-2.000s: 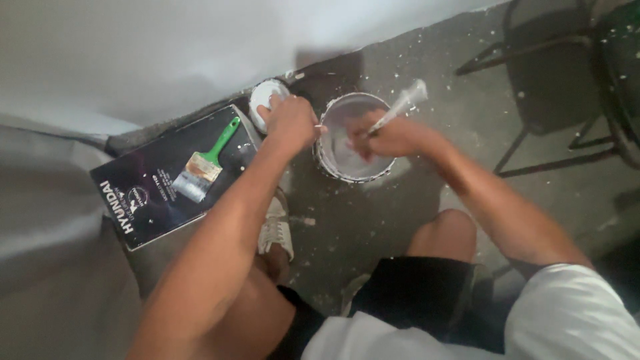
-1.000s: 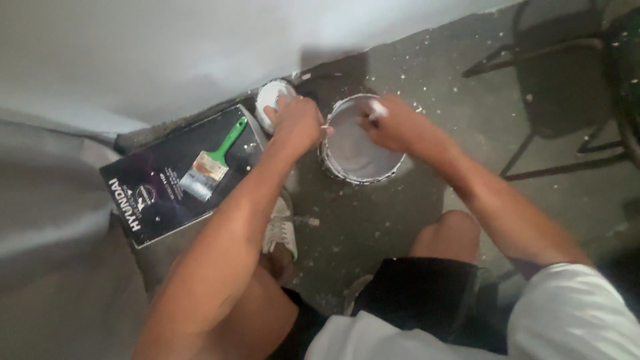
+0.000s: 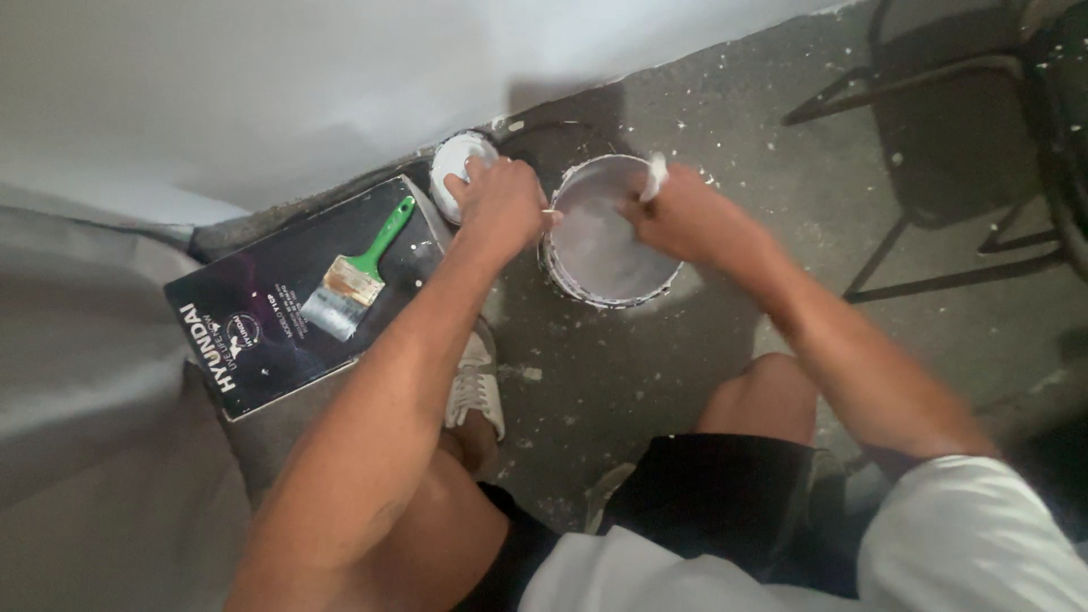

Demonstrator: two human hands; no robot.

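Observation:
A round bucket [image 3: 614, 303] holding whitish-grey paint stands on the floor, its rim smeared with paint. Over the bucket's right side, my right hand [image 3: 676, 217] grips a whitish, paint-coated stick or handle [image 3: 655, 177]; its lower part is hidden. My left hand [image 3: 503, 200] is between the bucket and a small white container or lid [image 3: 449, 167], with a thumb and finger near the bucket's left rim. Its other fingers reach over the small white thing; whether they grip it cannot be told. A green-handled paintbrush [image 3: 364, 268] lies on a black Hyundai box [image 3: 255, 340].
A dark metal-framed chair [image 3: 952, 127] stands at the right. A pale wall [image 3: 297, 93] runs along the far side, and grey sheeting [image 3: 76, 357] hangs at the left. My shoe [image 3: 476, 387] is beside the box, on the paint-spotted floor.
My right hand has moved about over the bucket, and the whitish handle, which stuck out to the upper right two seconds ago, now points more upright. My left hand stays near the bucket's left rim.

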